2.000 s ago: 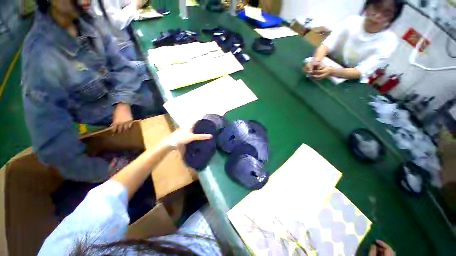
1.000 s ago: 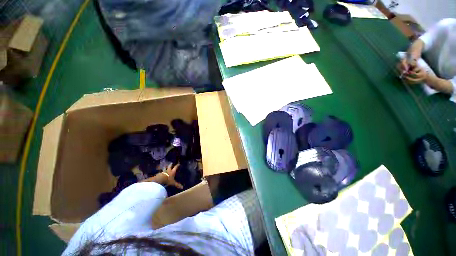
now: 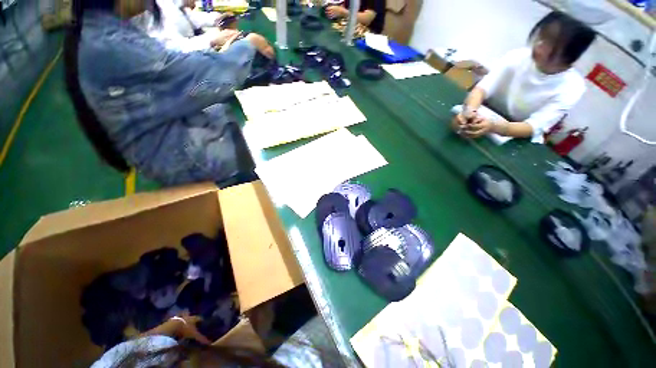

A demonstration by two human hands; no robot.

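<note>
Dark fan bases lie in a loose pile (image 3: 388,269) on the bench, several of them, some overlapping. More dark bases fill the bottom of the open carton (image 3: 262,244) at the left. My left hand (image 3: 188,329) is at the near side of the carton, low in the picture, partly hidden by hair and blurred; whether it holds a base cannot be told. A pad sheet (image 3: 471,287) with rows of grey discs lies on the bench right of the pile, its near part behind strands of hair. My right hand is not in view.
Pale paper sheets (image 3: 324,165) lie beyond the pile. A person in denim (image 3: 165,93) stands beyond the carton. A person in white (image 3: 529,93) works across the green bench. Two round black fan guards (image 3: 494,185) and white blades (image 3: 575,190) lie at the far side.
The view has tilted up from the carton towards the bench. My left hand has moved to the carton's near side. The pile of bases looks unchanged since one second ago.
</note>
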